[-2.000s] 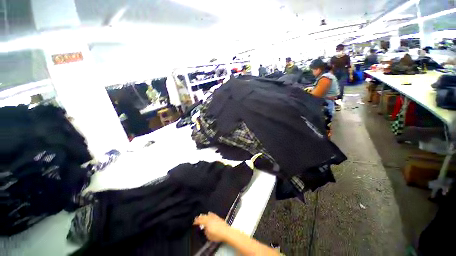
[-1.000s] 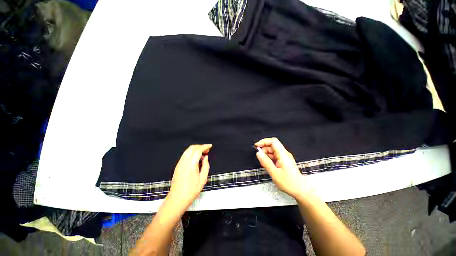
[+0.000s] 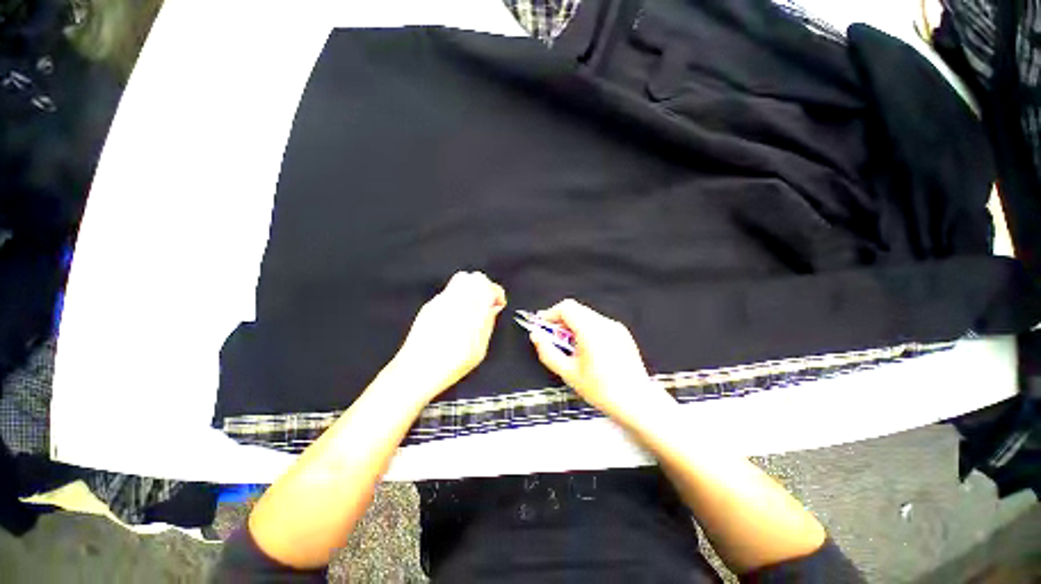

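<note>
A black garment (image 3: 377, 194) lies spread on the white table, bunched in folds at the right. A plaid strip (image 3: 502, 413) shows along its near edge. My right hand (image 3: 594, 351) is closed around small thread snips (image 3: 551, 332), their metal tips pointing left. My left hand (image 3: 453, 331) is over the garment just left of the snip tips, with fingers pinched together. Whether it holds a thread or cloth is too small to tell.
The white table's edge (image 3: 571, 463) curves along the front. Dark clothes (image 3: 34, 171) are heaped at the left, and more black and check clothes (image 3: 1005, 103) at the right. Cream and check cloth (image 3: 91, 502) hangs at the lower left. A blue patch (image 3: 237, 493) shows below the table.
The view has turned down from the room to the garment. Since one second ago, my hands have moved farther over it and closer together, and the snip blades now show clearly.
</note>
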